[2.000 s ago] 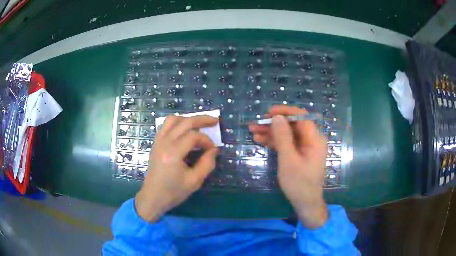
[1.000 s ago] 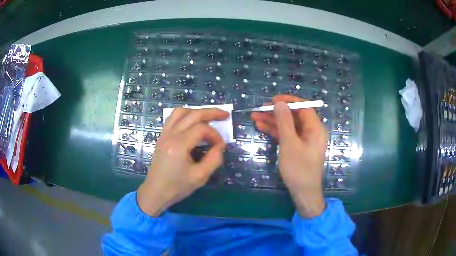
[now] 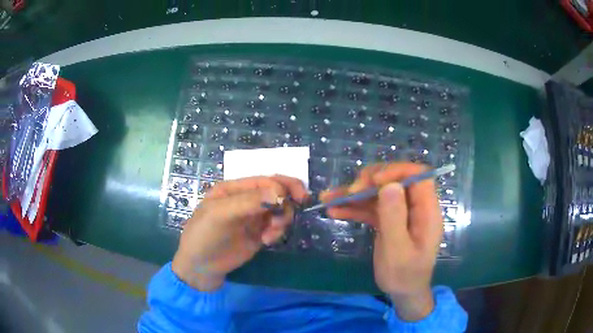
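My left hand, bare, pinches a small dark component between thumb and fingers. My right hand, bare, holds thin grey-blue tweezers like a pen. The tweezer tip points left and down, close to the component; whether they touch is too blurred to tell. A white liner card lies above my left hand, its lower edge hidden by the fingers. Under both hands is a large clear component tray with a grid of pockets holding small dark parts and white dots.
A red bin with white paper and a clear plastic bag is at the left edge. A crumpled tissue lies beside a black tray stack with gold-and-white parts at right. A pale strip runs along the far side.
My left fingers have come down off the card and now show the dark component. The tweezer tip has moved from the card's right edge down to the component. The whole view has shifted slightly.
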